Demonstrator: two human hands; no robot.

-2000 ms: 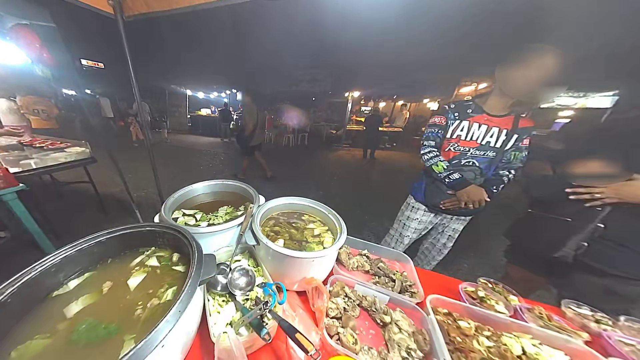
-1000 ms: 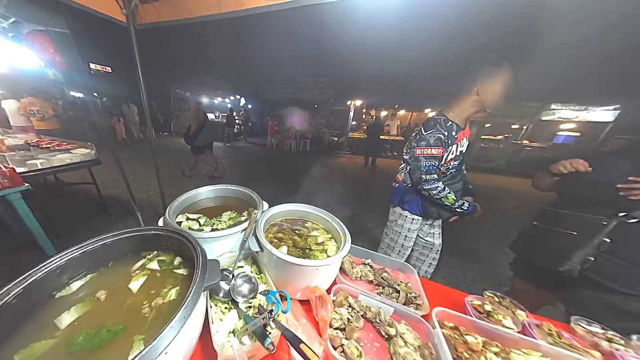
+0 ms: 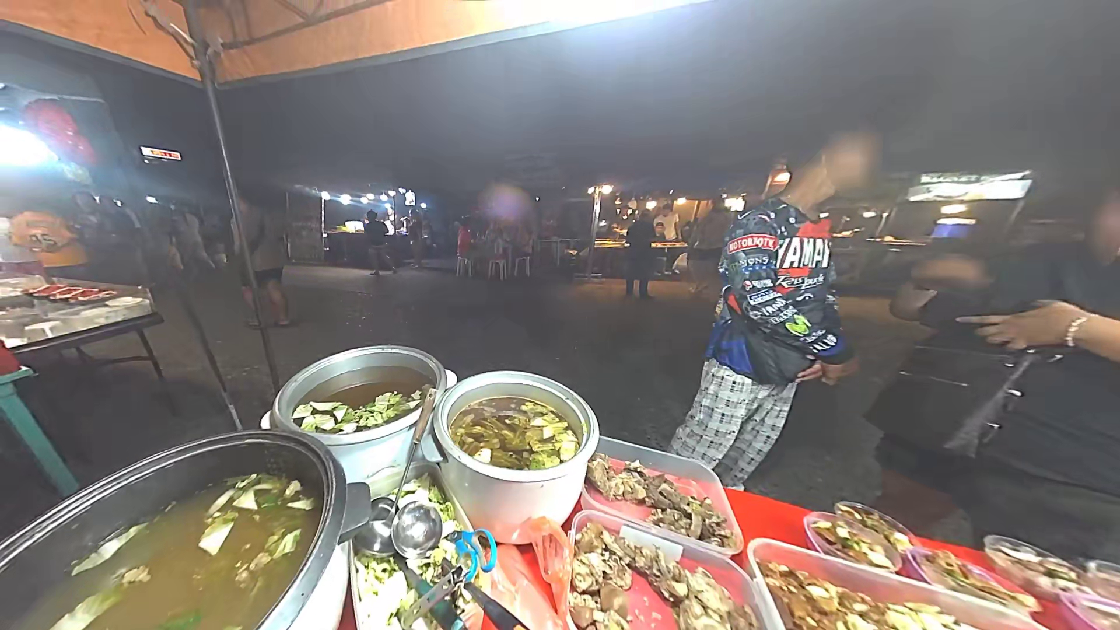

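Note:
Neither my left hand nor my right hand is in view. A large pot of broth with leafy vegetables (image 3: 188, 542) fills the lower left. Behind it stand two smaller white pots, one with cut greens in broth (image 3: 354, 411), the other with darker vegetables (image 3: 516, 433). Two metal ladles (image 3: 416, 528) rest on a tray of chopped cabbage (image 3: 385, 586), beside blue-handled scissors (image 3: 475, 553) and the dark handles of other utensils. Plastic tubs of cooked meat pieces (image 3: 674, 507) (image 3: 652, 582) and a tub of mixed food (image 3: 840, 604) stand to the right.
Small lidded bowls (image 3: 857, 535) sit on the red tablecloth (image 3: 770, 516). Across the table stand a person in a printed jersey (image 3: 774, 297) and a person in dark clothes (image 3: 1041, 376). A canopy pole (image 3: 229, 201) rises behind the pots; another food table (image 3: 79, 315) is at left.
The person in the jersey has turned more sideways and looks to the right. The dark-clothed person's hands have shifted. A passer-by has moved left in the background.

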